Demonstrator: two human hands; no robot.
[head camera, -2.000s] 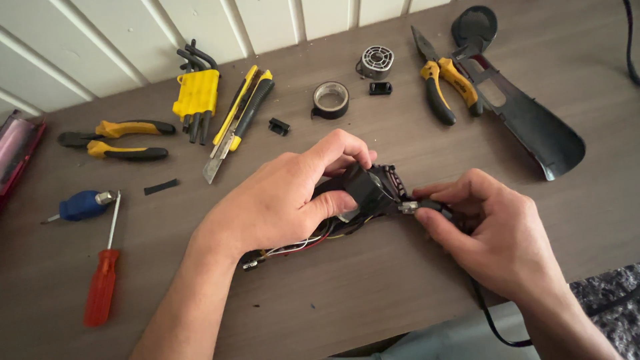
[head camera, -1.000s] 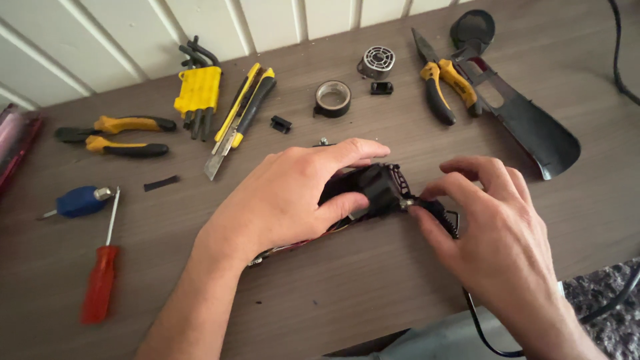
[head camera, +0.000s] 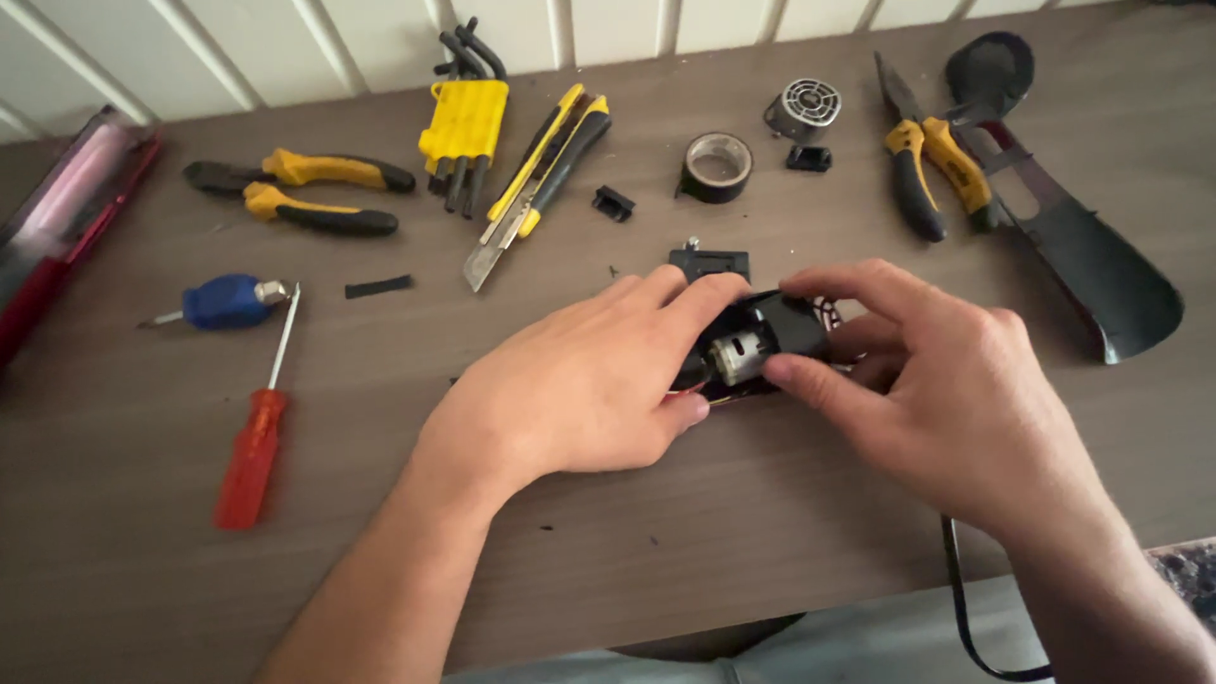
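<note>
Between my hands lies an opened small appliance, with a silver electric motor showing beside a black plastic housing. My left hand covers the appliance's left part, its fingers and thumb around it. The thumb and fingertips of my right hand grip the black housing from the right. Wires show under my left thumb. Just behind the hands is a flat black plastic part with a small metal piece at its end. A black cord runs down below my right hand.
Around the work lie diagonal cutters, a yellow hex key holder, a utility knife, a tape roll, a round grille cap, long-nose pliers, a black shell, a blue stubby screwdriver and a red screwdriver.
My right hand has moved from the metal-tipped cord end at the appliance's right end onto the black housing. The silver motor has come into view between my hands.
</note>
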